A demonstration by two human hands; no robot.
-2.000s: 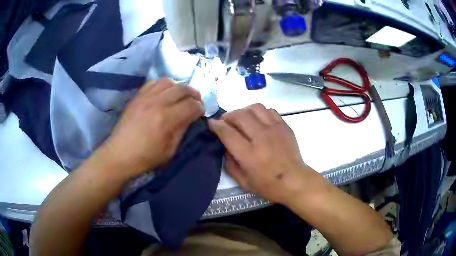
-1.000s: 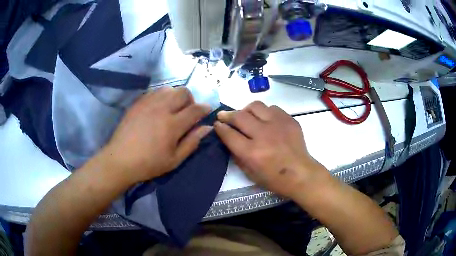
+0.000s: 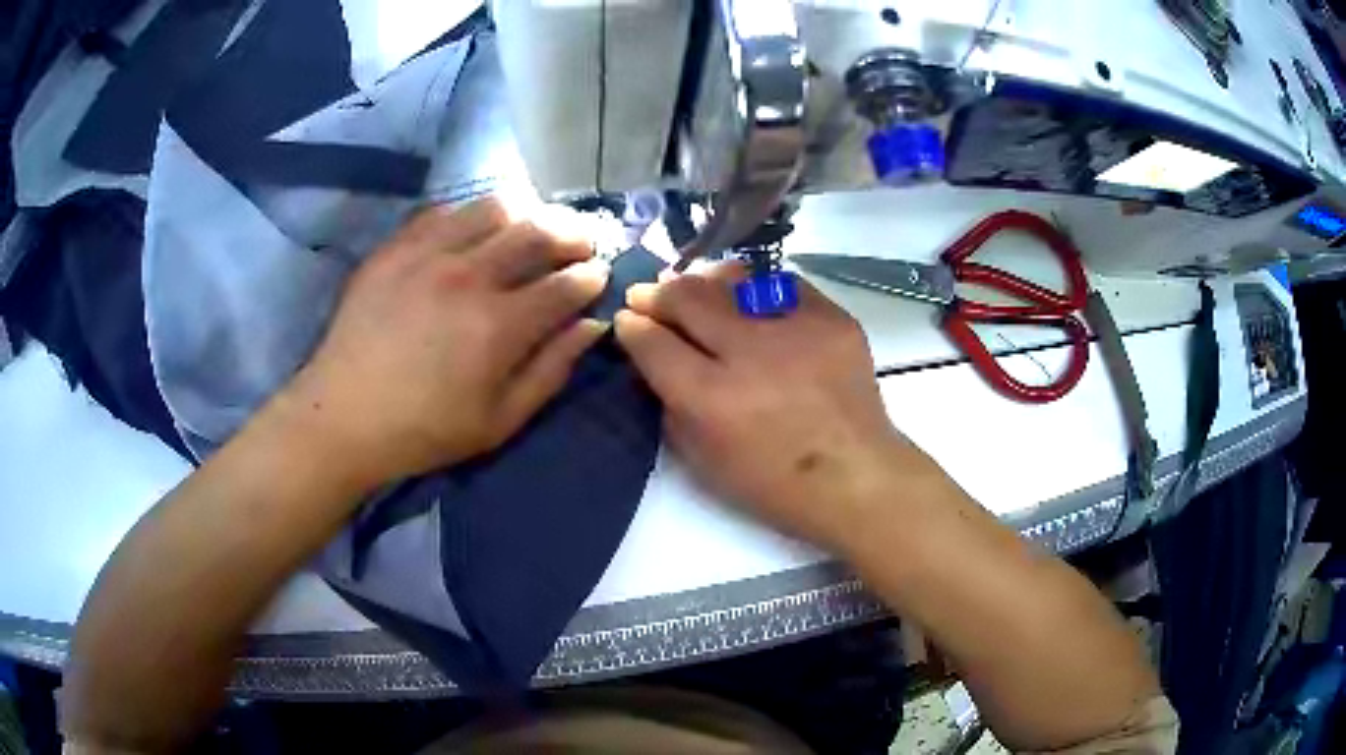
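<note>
A dark navy garment panel (image 3: 554, 509) with pale grey-blue lining (image 3: 236, 317) lies on the white machine table, its lower tip hanging over the front edge. My left hand (image 3: 458, 332) presses and pinches the panel left of the needle area. My right hand (image 3: 753, 384) pinches the panel's right edge with thumb and finger, close to my left fingertips. A narrow navy end shows between both hands, just in front of the sewing machine's presser foot area (image 3: 627, 221). The needle itself cannot be made out in the glare.
Red-handled scissors (image 3: 1019, 307) lie right of the machine head (image 3: 591, 89). A thin brownish stick (image 3: 1125, 391) and a dark fabric strip (image 3: 1205, 384) lie further right. Cut pieces (image 3: 89, 280) are heaped at left. A ruler strip (image 3: 709, 623) runs along the front edge.
Both hands and the navy cloth between them have moved forward, closer to the presser foot. The cloth's narrow end now reaches the presser foot area.
</note>
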